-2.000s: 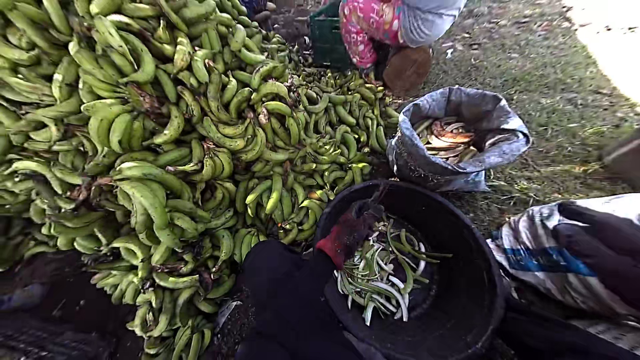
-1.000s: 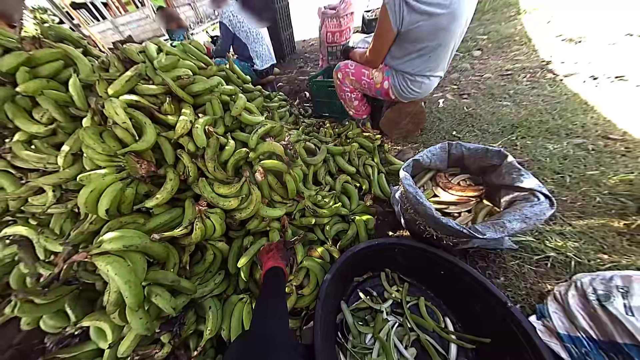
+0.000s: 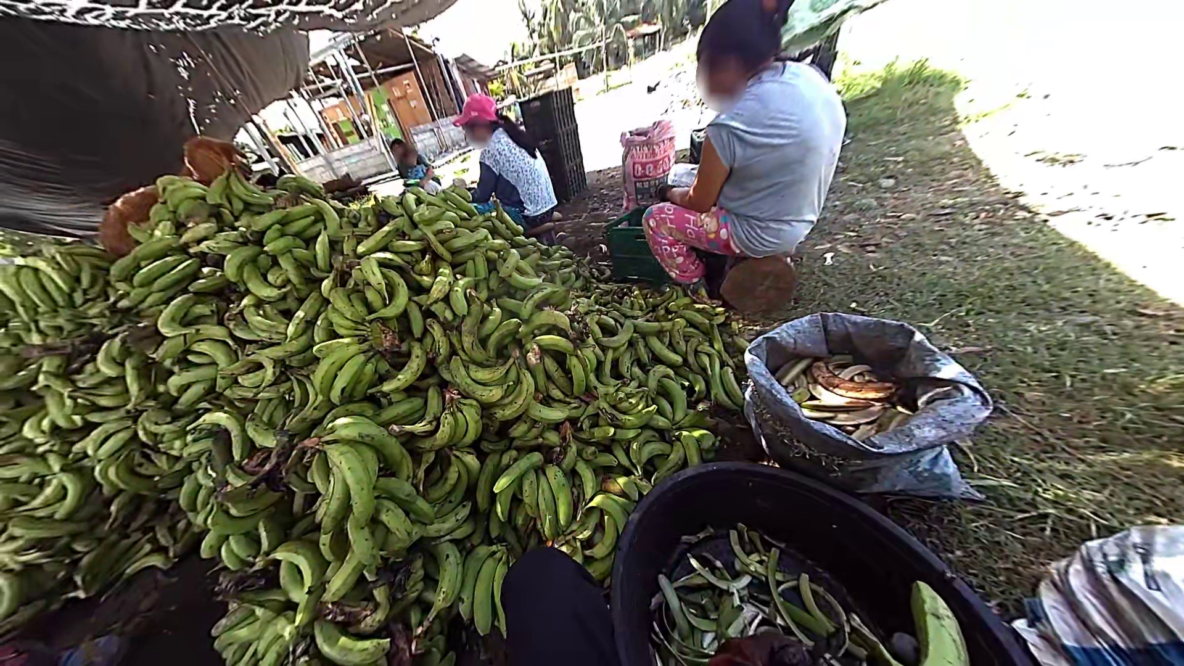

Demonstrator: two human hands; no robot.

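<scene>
A small part of my left hand [image 3: 760,649], in a dark reddish glove, shows at the bottom edge over the black basin [image 3: 638,518]; its fingers and anything in them are cut off. Green and pale peel strips [image 3: 731,592] lie in the basin. A green banana [image 3: 936,627] stands upright at the basin's lower right; whether a hand holds it cannot be seen. My right hand is out of view. A big heap of green bananas [image 3: 370,444] fills the left and middle, reaching the basin's left side.
Behind the basin stands an open grey sack [image 3: 953,398] with peels [image 3: 851,388]. A white and blue sack [image 3: 1110,592] lies at lower right. One person [image 3: 777,157] sits on a log [image 3: 758,282] by a green crate [image 3: 634,250]; another [image 3: 518,176] sits behind the heap.
The red-gloved hand, on the banana heap one second ago, is now low over the basin. A green banana now shows at the basin's right. The view has tilted up.
</scene>
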